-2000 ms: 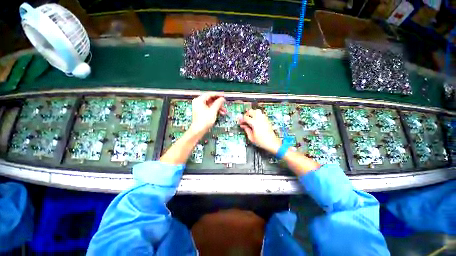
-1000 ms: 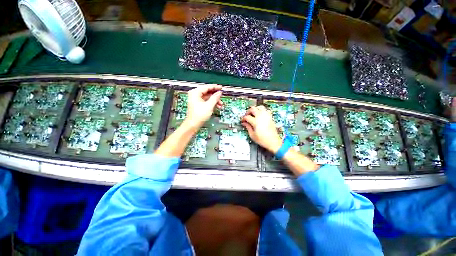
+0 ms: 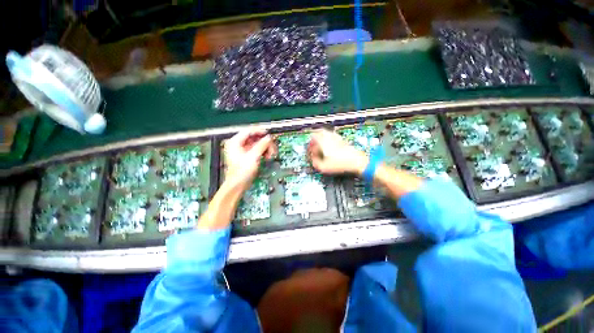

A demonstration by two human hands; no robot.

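Green circuit boards with silvery patches lie in a dark-framed carrier [image 3: 278,220] in front of me. My left hand [image 3: 246,156] is over the carrier's upper left board, with thumb and fingers bent close together. My right hand [image 3: 331,153], with a blue wrist strap [image 3: 373,163], is at the right edge of the upper right board [image 3: 293,151], fingers curled. Both hands are blurred. Whether either one pinches a small component cannot be told. The lower right board [image 3: 305,194] is uncovered.
More carriers stand edge to edge on both sides along the pale line rail [image 3: 293,242]. Behind lie two component piles, one near [image 3: 273,68] and one farther right [image 3: 485,57]. A white fan [image 3: 57,88] stands at left. A blue coiled cord [image 3: 357,58] hangs down. Blue sleeves of other people show at both sides.
The view has tilted and shifted. My right hand has turned more sideways, with its fingers curled in at the upper right board's edge. My left hand stays at the upper left board.
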